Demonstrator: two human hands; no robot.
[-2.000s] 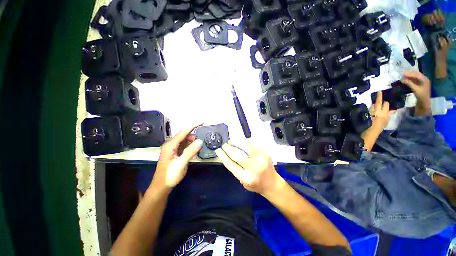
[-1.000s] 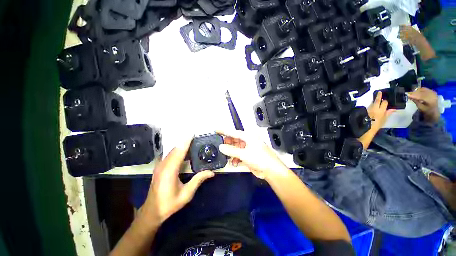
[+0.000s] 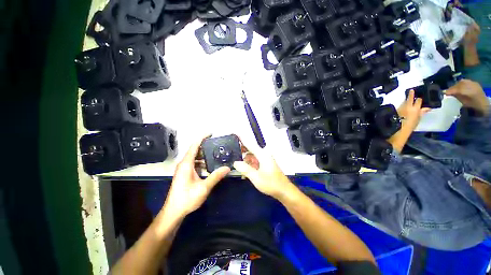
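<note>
A black rounded-square housing unit (image 3: pixel 222 150) is held at the front edge of the white tabletop, its round centre detail facing up. My left hand (image 3: pixel 191 180) grips its left side, with the thumb along the front edge. My right hand (image 3: pixel 262 173) grips its right side, with a finger or thumb at the front right corner. The underside of the unit is hidden. A slim dark brush (image 3: pixel 253 119) lies on the table behind my right hand, its tip pointing away.
Housing units stand in rows at left (image 3: pixel 102 152) and right (image 3: pixel 301 107). Thin flat plates lie loose at the back (image 3: pixel 222 33) and heaped at back left (image 3: pixel 140 16). A green conveyor (image 3: pixel 48 134) runs at left. A person in a denim jacket (image 3: pixel 430 188) works at right.
Two seconds ago my hands were at a thin plate with a round part; now both hold a thick housing unit. Since one second ago my right hand has shifted toward its front right corner.
</note>
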